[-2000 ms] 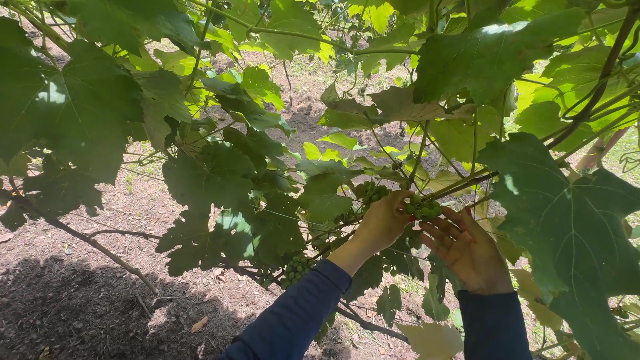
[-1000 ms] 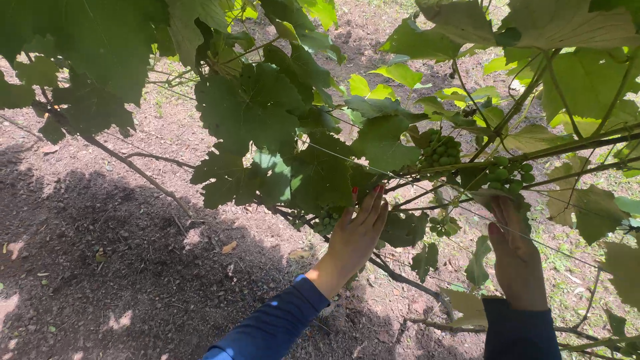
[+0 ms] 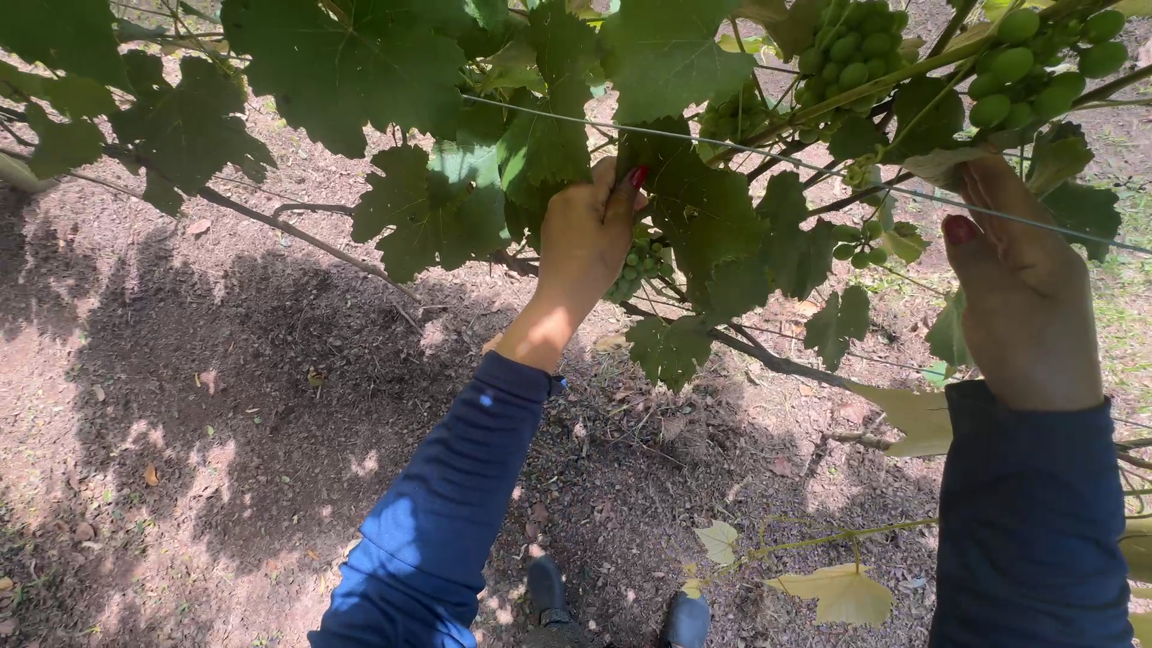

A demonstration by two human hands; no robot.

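My left hand (image 3: 589, 234) pinches among the grapevine leaves at centre, its fingertips partly hidden by a dark green leaf (image 3: 706, 211). Just below and right of it hangs a bunch of green grapes (image 3: 641, 268). At the right, my right hand (image 3: 1026, 270) is raised with its fingers behind a curled leaf (image 3: 940, 167), under a cluster of large green grapes (image 3: 1012, 65); whether it grips the leaf cannot be told. Another grape bunch (image 3: 850, 54) hangs at the upper right between the hands.
A thin trellis wire (image 3: 765, 155) crosses in front of the foliage and past the right hand. A woody cane (image 3: 783, 363) runs below the leaves. Yellowish leaves (image 3: 841, 594) hang low at right. Mulched soil (image 3: 225, 405) and two shoes (image 3: 688, 619) show beneath.
Two seconds ago both hands were together at one grape bunch; now they are apart, the left among leaves and the right under another cluster. The view has tilted down.
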